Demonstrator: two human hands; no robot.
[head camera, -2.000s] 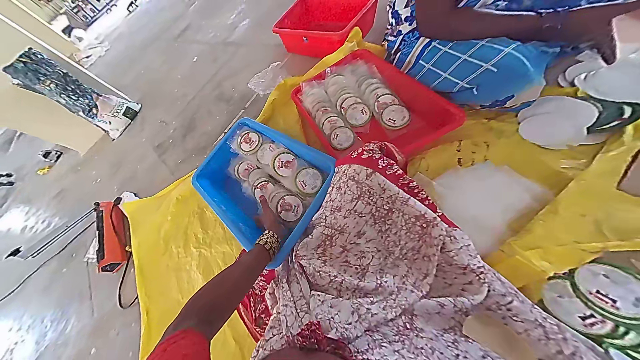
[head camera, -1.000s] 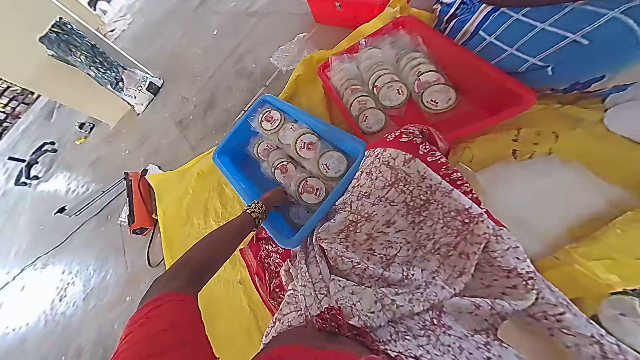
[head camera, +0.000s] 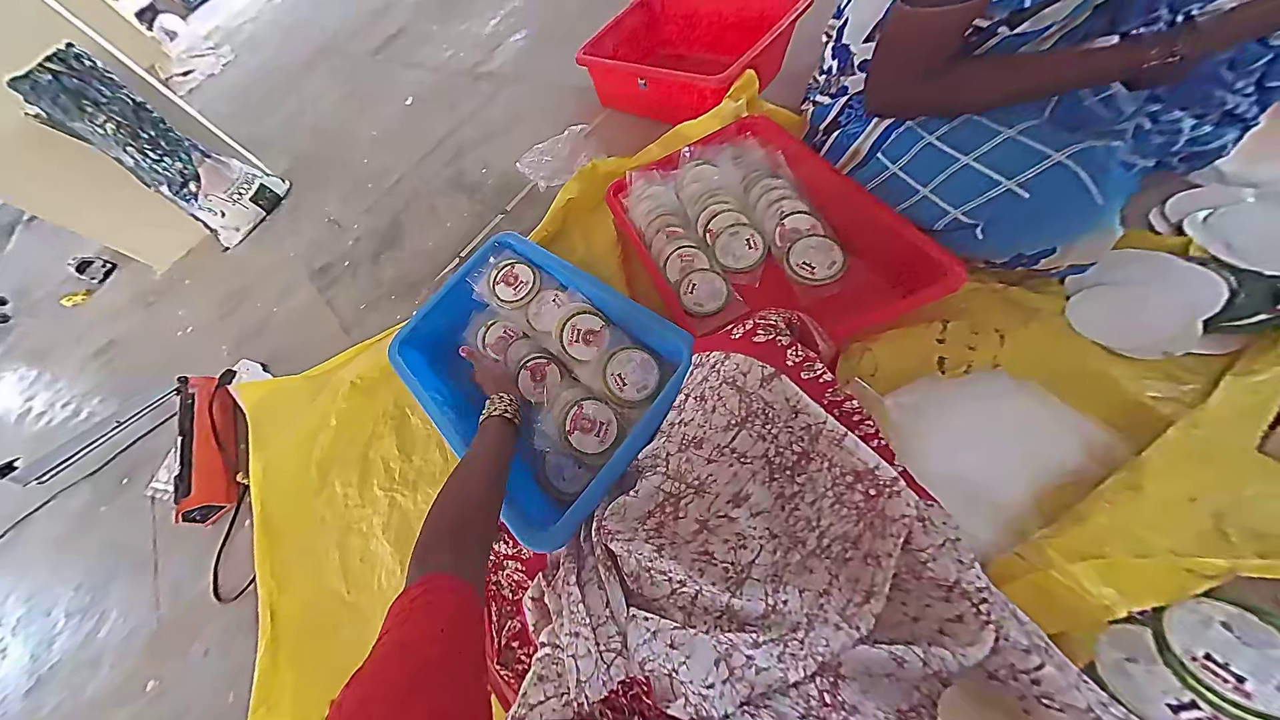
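Note:
My left hand (head camera: 488, 375), with bangles at the wrist, reaches into a blue plastic tray (head camera: 428, 402) and touches the left side of the round printed lids (head camera: 540, 378) packed in clear plastic. Whether its fingers grip a pack cannot be told. Several rows of these lids overlap in the tray, which stands against my patterned clothing. To the right, a red plastic tray (head camera: 900, 285) holds more bagged rows of round lids (head camera: 738, 247). My right hand is not in view.
A yellow sheet (head camera: 330, 480) lies under the trays. Another red tub (head camera: 670, 60) stands behind. A seated person's arm (head camera: 1040, 70) is at the upper right, near white discs (head camera: 1150, 300). Clear plastic sheets (head camera: 1000, 440) lie at right, and an orange device (head camera: 205, 445) at left.
My left hand has moved up along the left side of the lids, away from the tray's near end. The view has shifted.

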